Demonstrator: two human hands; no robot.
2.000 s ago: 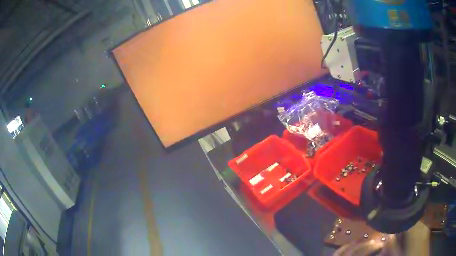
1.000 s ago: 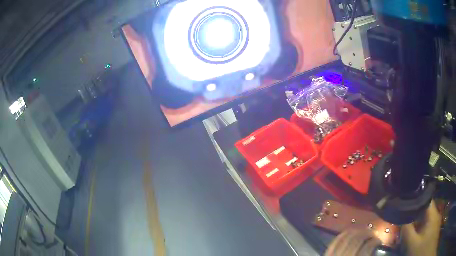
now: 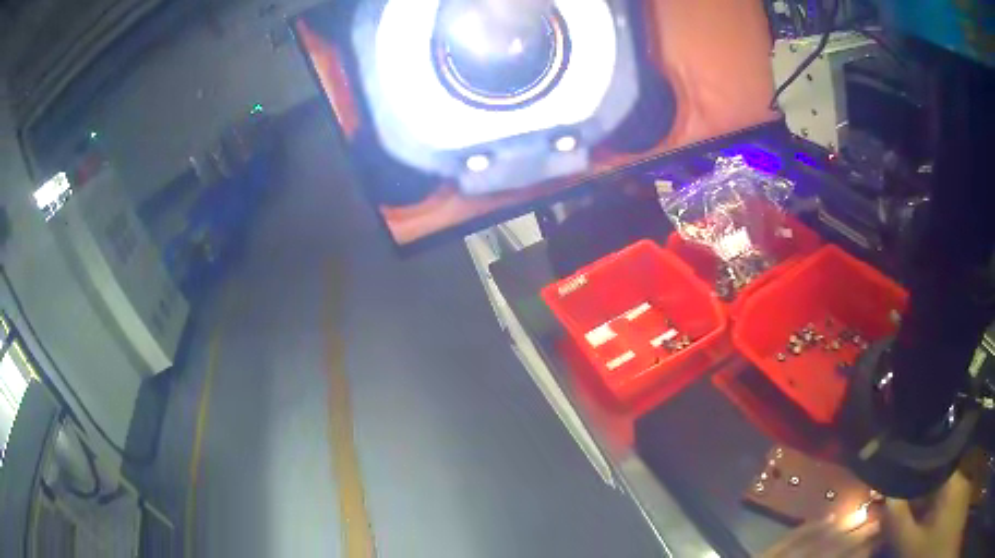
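A copper plate (image 3: 805, 486) with small silver inserts lies on a dark mat (image 3: 698, 441) at the lower right, its right part under the ring light (image 3: 914, 456) of the black microscope column (image 3: 955, 251). My left hand (image 3: 826, 538) is at the plate's near edge, low in the picture and cut off by its bottom edge. My right hand (image 3: 936, 521) is just below the ring light, beside the lit spot, also partly cut off. Both hands are blurred, and their grip on the plate or a small part cannot be made out.
A large monitor (image 3: 709, 71) shows a magnified bright ring with a blurred grey shape over its top. Red bins with loose silver parts stand behind the plate: left (image 3: 595, 316), right (image 3: 813, 387), and a rear one with a clear bag (image 3: 726, 207). The bench's metal edge (image 3: 551, 381) borders the aisle.
The monitor went from plain orange to a bright ring, and a blurred shape now covers its top. The view has shifted, so bench things sit farther right. My left hand shows lower in the picture.
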